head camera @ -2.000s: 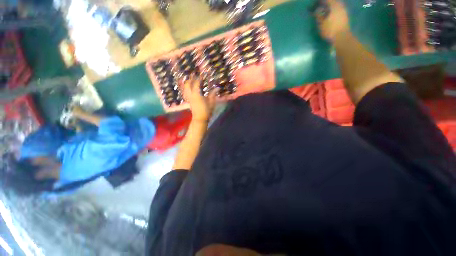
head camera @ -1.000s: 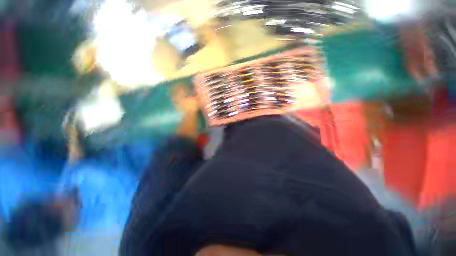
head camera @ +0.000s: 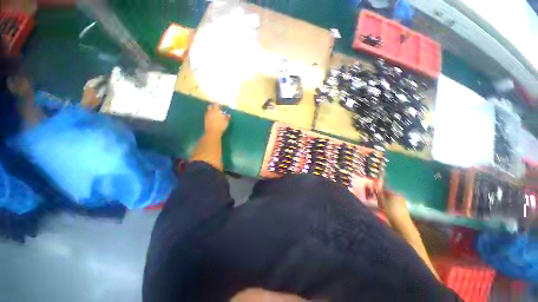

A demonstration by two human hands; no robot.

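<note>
A salmon-red parts tray [head camera: 272,154] lies on the green bench edge in front of me, filled with rows of small dark-and-silver parts, with a bare patch at its right end. My left hand [head camera: 217,120] is on the green strip left of the tray, fingers curled; whether it holds anything is too small to tell. My right hand [head camera: 390,200] is at the tray's right end, its fingertips by a small dark part; its grip is unclear. A loose parts pile [head camera: 383,100] lies on the tan board behind the tray.
A handheld fan [head camera: 289,88] stands on the tan board beside white glare. A nearly empty red tray [head camera: 398,41] is behind the pile, a white sheet [head camera: 463,121] right of it. An orange container [head camera: 175,41] is back left. Persons in blue [head camera: 88,153] sit left; blue clothing shows lower right.
The view has swung and sharpened, showing more of the bench behind the tray. My right hand, out of clear view one second ago, is now at the tray's right end. My left hand is farther from the tray.
</note>
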